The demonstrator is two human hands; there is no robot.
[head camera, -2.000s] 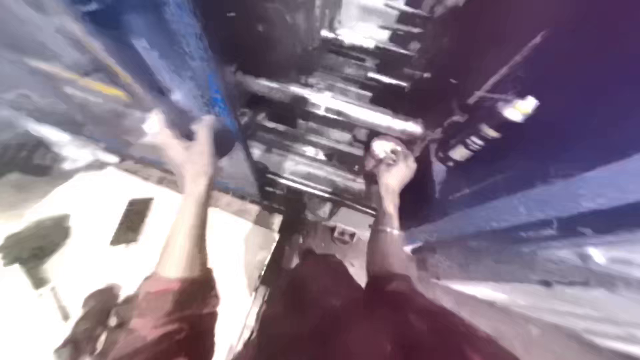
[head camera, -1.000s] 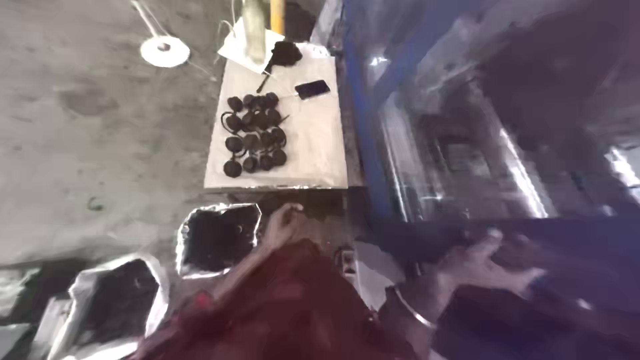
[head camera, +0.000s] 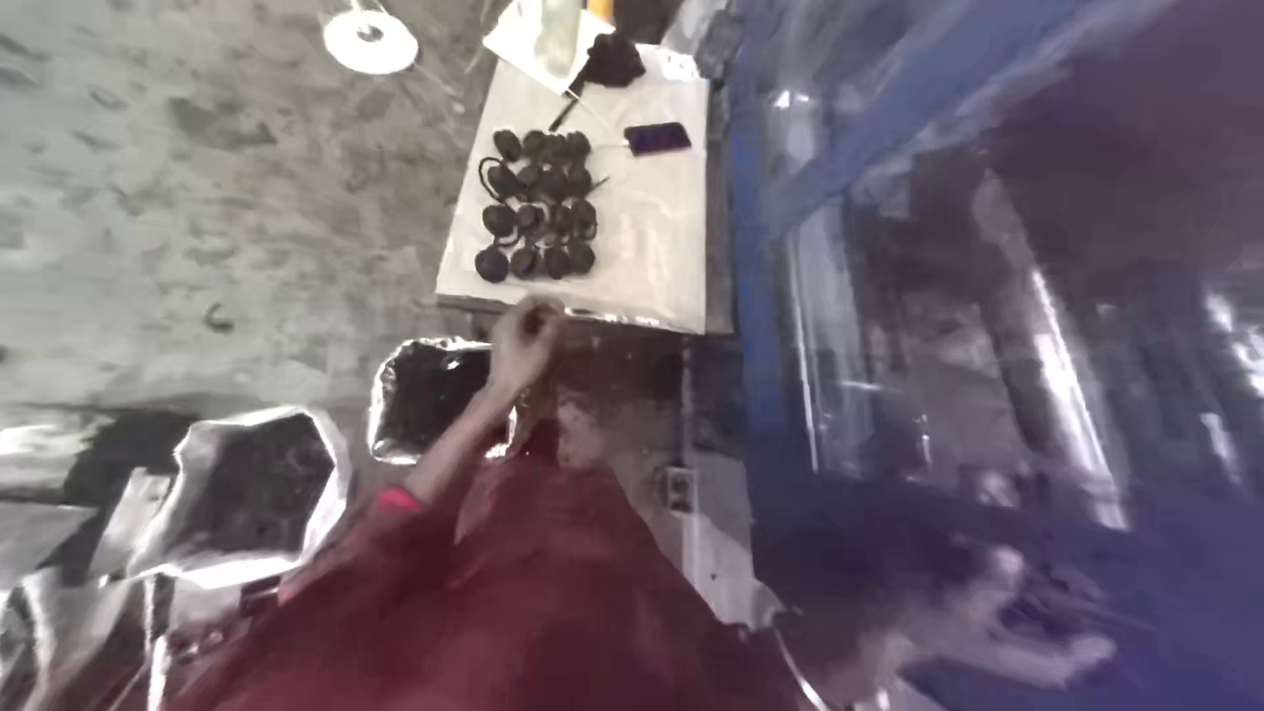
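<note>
My left hand is at the near edge of a white-topped table, its fingers curled; whether something is in them cannot be told. Just beyond it, dark round parts stand in rows on the table. At the lower right, in shadow beside the blue machine frame, is my right hand, blurred, with its fingers apart and nothing visible in them.
A phone with a cable and a black bundle lie farther back on the table. Lined containers with dark contents stand at the lower left. A round white base is on the floor.
The view has swung from the machine's inside to the table. Two seconds ago my right hand held a roundish thing by the metal bars; now its fingers are spread.
</note>
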